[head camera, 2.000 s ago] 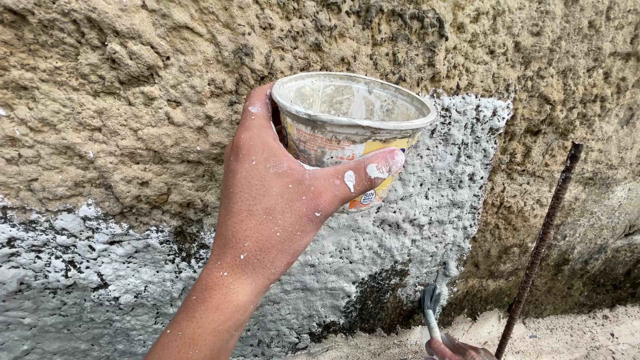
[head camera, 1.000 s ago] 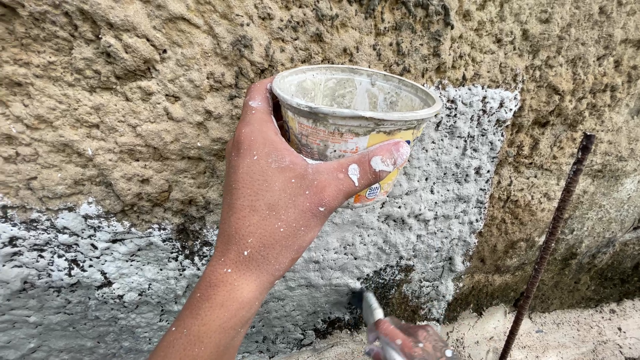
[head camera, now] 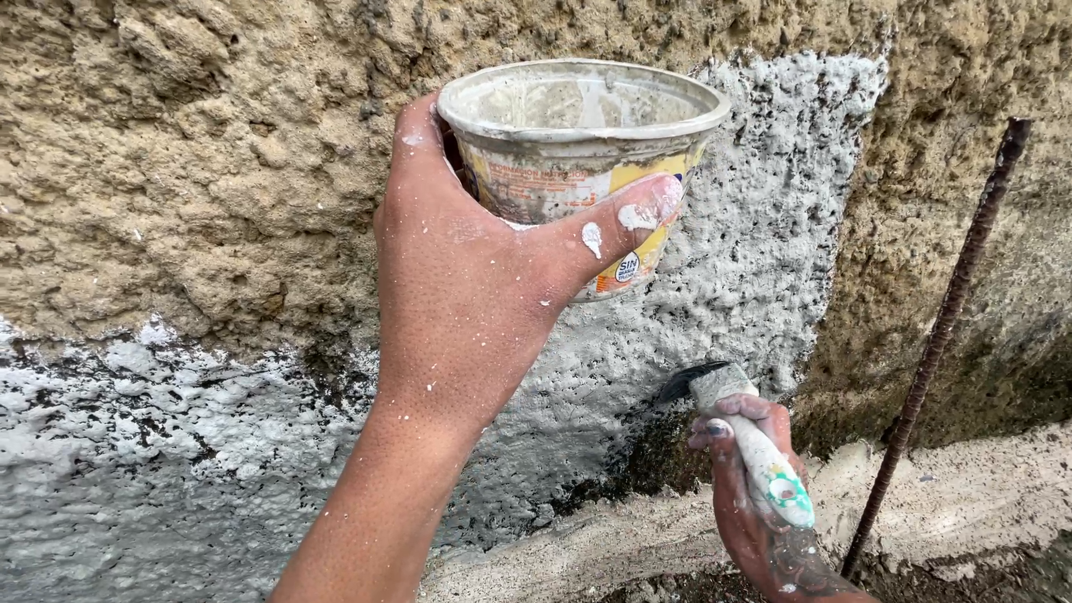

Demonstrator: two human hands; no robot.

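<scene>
My left hand (head camera: pixel 477 285), speckled with white paint, grips a used plastic tub (head camera: pixel 544 184) round its side, thumb across the front. The tub's rim and inner wall are coated with pale paint; its bottom is hidden. Below and to the right, my right hand (head camera: pixel 745 452) holds a paintbrush (head camera: pixel 770 469) by its paint-smeared handle. The dark bristles point left and touch the rough wall at the lower edge of the grey-white painted patch (head camera: pixel 754 243). Dark, mossy wall surface shows just under the bristles.
A rusty ribbed steel bar (head camera: pixel 938 343) leans upright at the right, close to my right hand. Bare tan rough wall (head camera: pixel 209 167) spans the upper left, with painted wall (head camera: pixel 167 469) below it. A pale, uneven ledge (head camera: pixel 971 494) runs along the wall's foot.
The brush in my right hand first moved left along the lower edge of the painted patch, and now sits higher on the wall. My left hand still holds the tub.
</scene>
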